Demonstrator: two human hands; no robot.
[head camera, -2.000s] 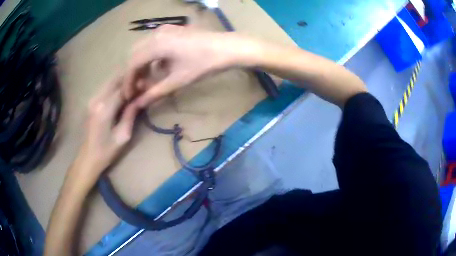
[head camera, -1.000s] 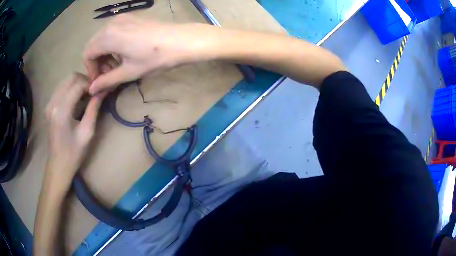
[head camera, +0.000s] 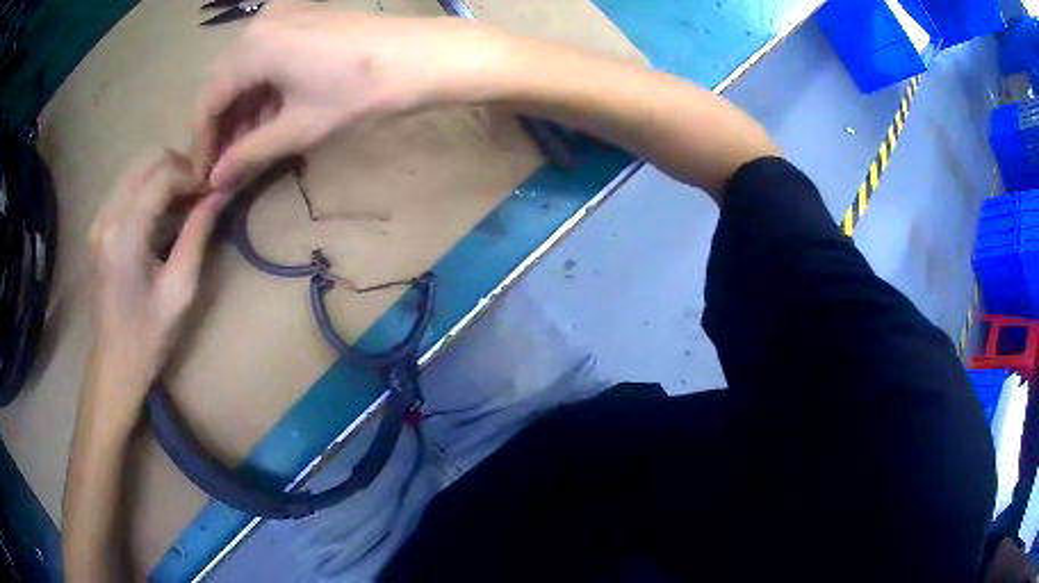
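Note:
A dark padded headphone headband (head camera: 253, 497) curves over the bench edge near my lap. One C-shaped yoke (head camera: 370, 355) at its right end lies across the mat edge. The other yoke (head camera: 256, 253) lies on the cardboard, its far end running up to my hands. Thin dark wires (head camera: 310, 200) stick out from the yoke tips. My left hand (head camera: 150, 256) and my right hand (head camera: 299, 97) meet at the fingertips by that yoke's joint. What the fingertips pinch is hidden.
Black snips (head camera: 234, 10) lie on the cardboard (head camera: 456, 205), partly cut off at the top. A hammer handle (head camera: 549, 139) shows below my right forearm. A pile of black frames (head camera: 23, 262) is at the left. Blue crates (head camera: 872, 43) stand on the floor.
The view has shifted, so the bench things sit a little further up and left. My hands stay together at the same yoke joint, with slightly changed fingers.

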